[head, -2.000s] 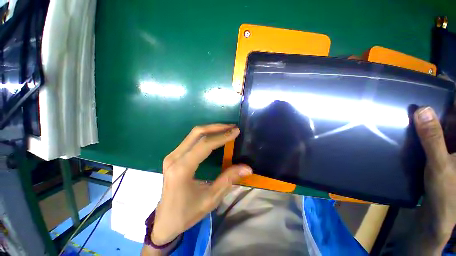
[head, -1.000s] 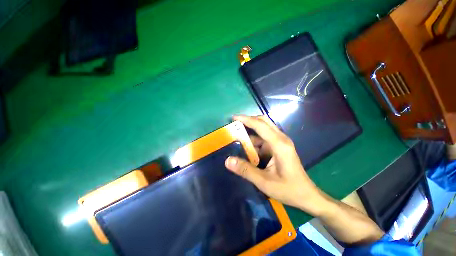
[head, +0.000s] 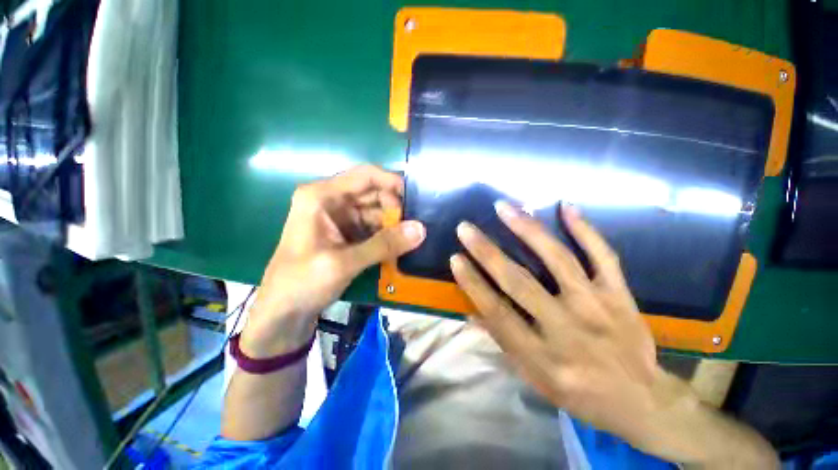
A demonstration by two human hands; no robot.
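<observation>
A glossy black screen panel (head: 597,174) lies flat in the orange jig (head: 487,32), whose corner tabs show around it. White glare crosses the panel. My left hand (head: 345,225) is at the panel's left edge, with the thumb tip on the lower left border and the fingers curled beside the edge; whether it grips the panel or the jig is unclear. My right hand (head: 560,321) lies over the panel's lower middle with fingers spread, fingertips on the glass, holding nothing. It hides part of the panel's lower edge and the jig.
A white layered foam stack (head: 133,128) stands at the left, with dark shiny panels (head: 37,119) beyond it. Another dark panel (head: 818,147) lies right of the jig, cut off by the picture edge. The green bench top (head: 285,83) ends just below the jig, near my body.
The view has swung back left from the right side of the bench. The panel, off-square over the jig two seconds ago, now sits within its tabs. My right hand has moved onto the panel's middle.
</observation>
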